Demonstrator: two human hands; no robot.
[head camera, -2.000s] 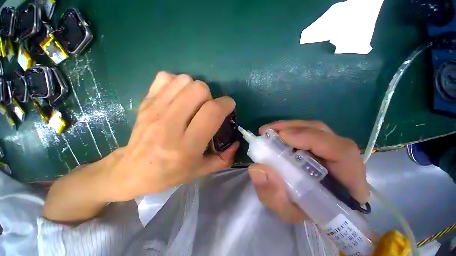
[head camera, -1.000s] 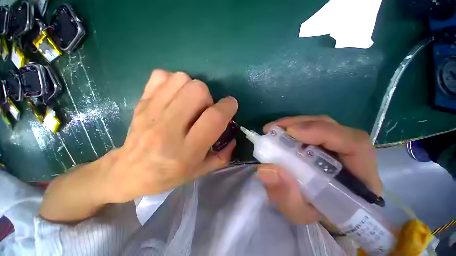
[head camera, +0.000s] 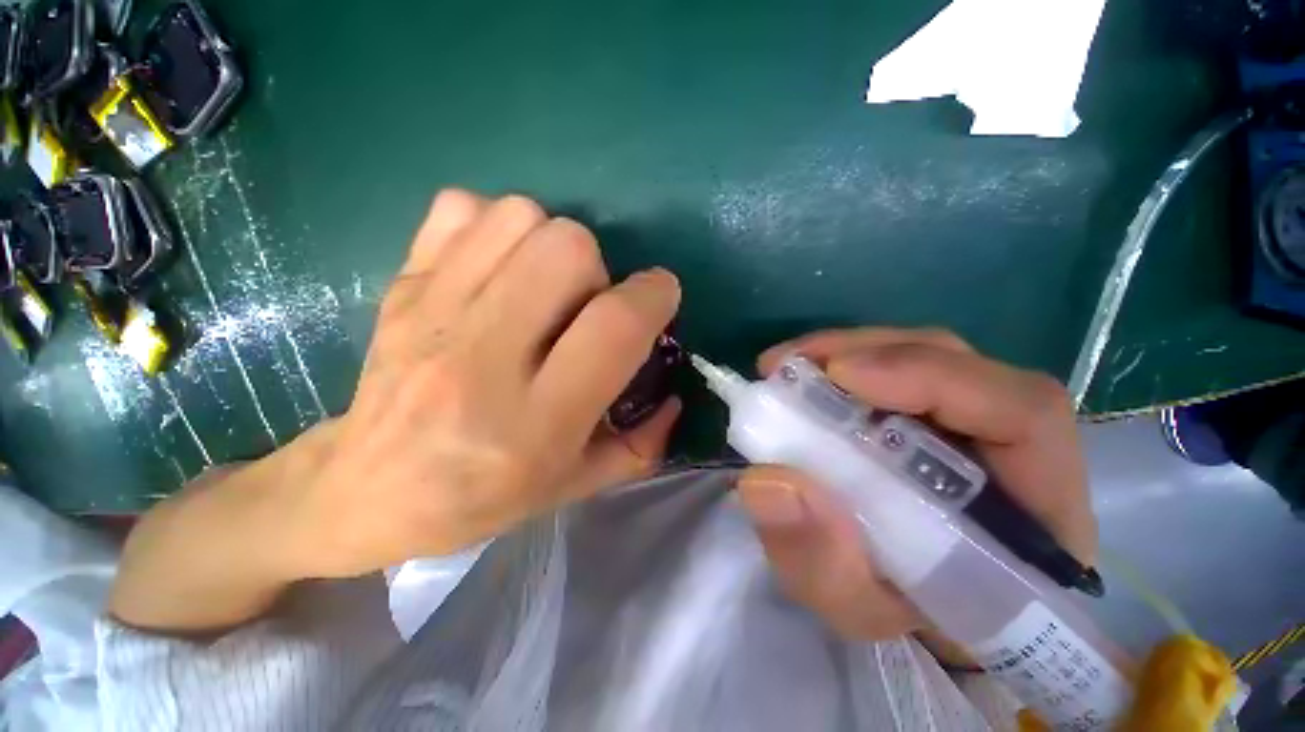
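My left hand (head camera: 480, 379) grips a small black watch housing (head camera: 647, 389) between thumb and fingers, above the bench's near edge; the hand hides much of it. My right hand (head camera: 916, 465) holds a translucent white dispensing syringe (head camera: 859, 493), with a trigger switch (head camera: 930, 469) on its side and a yellow-orange adapter (head camera: 1185, 686) at its rear. The pale dispensing needle (head camera: 701, 368) points at the housing's right edge, touching or very near it; I cannot tell which. No glue bead can be made out.
Several loose watch housings (head camera: 186, 72) with yellow-and-silver batteries (head camera: 132, 126) lie at the left of the green bench (head camera: 687, 86). An irregular white paper (head camera: 1002, 65) lies at the upper right. A clear air hose (head camera: 1141, 250) and blue dispenser (head camera: 1277, 215) are at the right.
My right hand and the syringe have moved slightly right since the first frame. The needle stays near the housing's right edge. Both hands keep their holds. The loose housings appear slightly farther left and up.
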